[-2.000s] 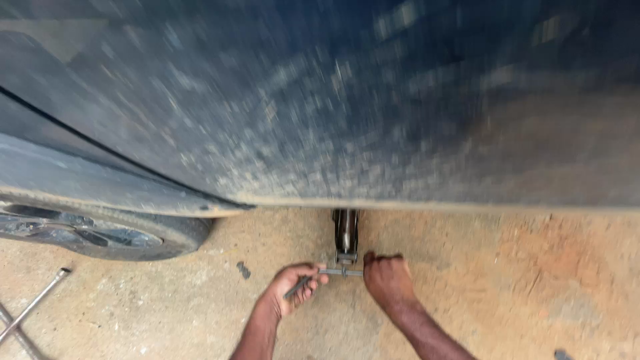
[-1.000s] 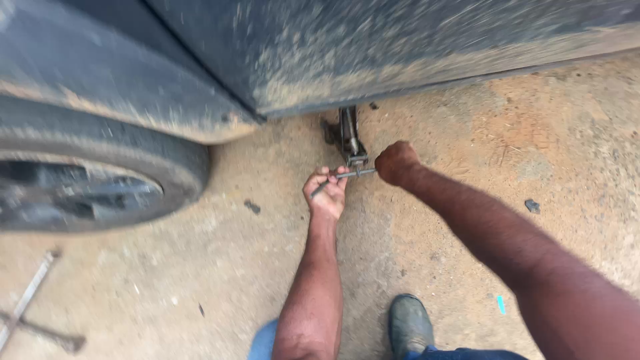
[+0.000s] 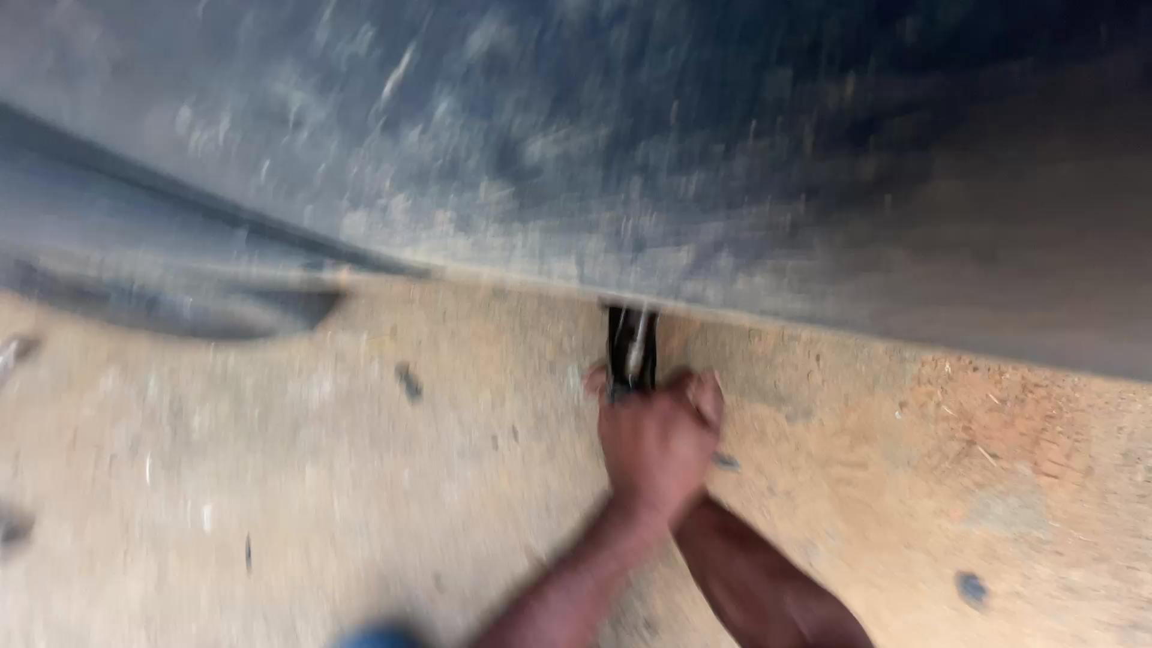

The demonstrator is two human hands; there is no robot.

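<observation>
A dark metal car jack (image 3: 633, 346) reaches out from under the sill of a dusty dark car (image 3: 576, 135). Over the jack's outer end lies my left hand (image 3: 655, 441), blurred, its fingers curled around something I cannot make out. My right hand (image 3: 706, 400) is mostly hidden behind or under the left one, the two wrists close together. A short piece of the metal crank bar (image 3: 725, 462) seems to stick out to the right of the hands; the rest is covered.
A car wheel (image 3: 207, 310) shows at the left under the bodywork. At the far left edge lie the blurred ends of a metal wheel wrench (image 3: 13, 351). Small dark bits (image 3: 972, 588) lie on the dusty concrete ground.
My hands were apart on either side of the crank bar; now they overlap at the jack's end. The view has shifted, with the car body filling more of it.
</observation>
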